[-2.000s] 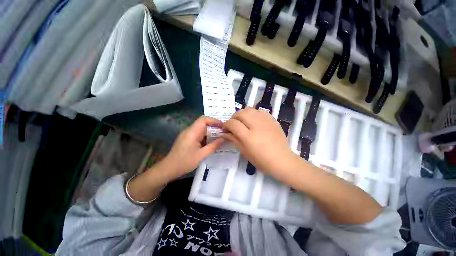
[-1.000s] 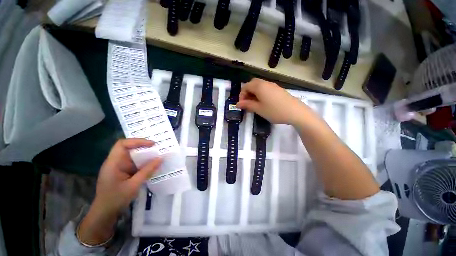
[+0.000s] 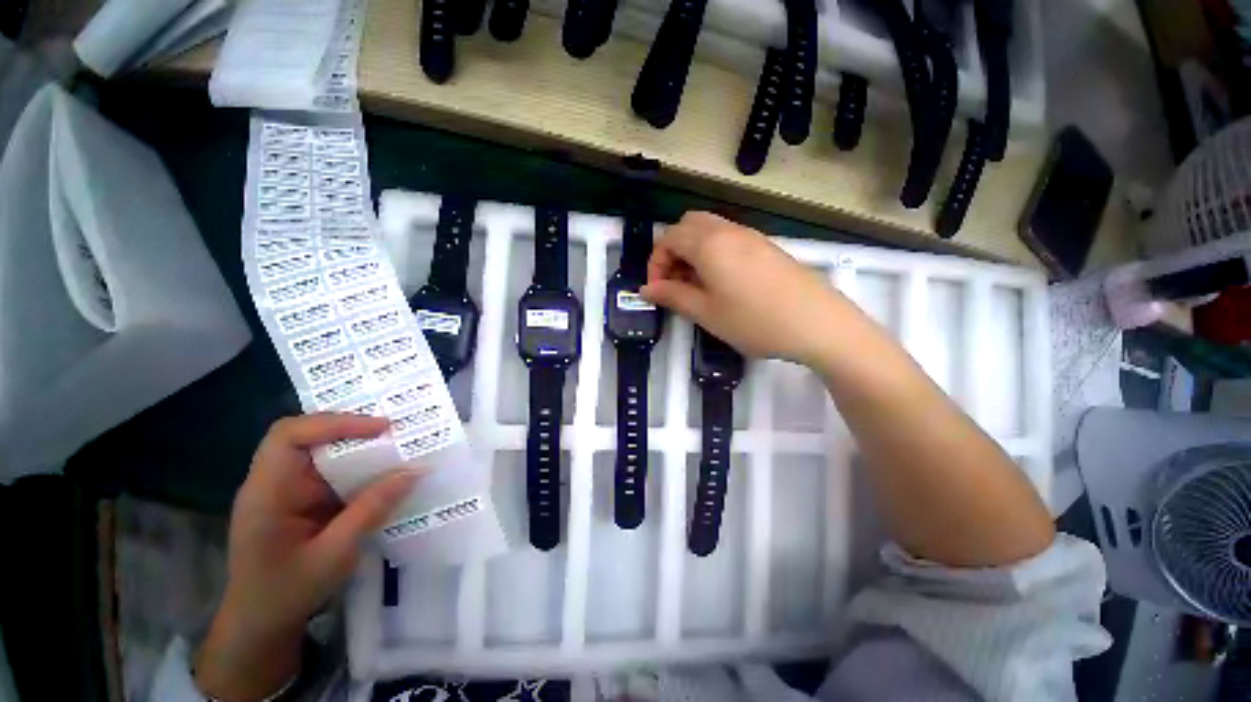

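Four black smartwatches lie side by side in a white foam tray (image 3: 809, 656). The left watch (image 3: 446, 359) and the second watch (image 3: 547, 350) each have a white label on the face. The third watch (image 3: 633, 329) has a label at its upper face, and my right hand (image 3: 734, 291) has its fingertips at that label's right edge. The fourth watch (image 3: 715, 368) is partly under my right hand; its upper face is hidden. My left hand (image 3: 302, 514) pinches the lower part of a long white label sheet (image 3: 339, 309), over the tray's left side.
More watches with hanging straps (image 3: 672, 69) lie on a wooden board (image 3: 549, 130) at the back. Folded foam (image 3: 117, 274) stands at left. A phone (image 3: 1066, 203), a pink-and-white fan (image 3: 1166, 281) and a grey fan (image 3: 1180, 507) are at right.
My right hand has gone from the label sheet to the third watch, where a label now shows. My left hand keeps the sheet, now further left in view. The head view has shifted.
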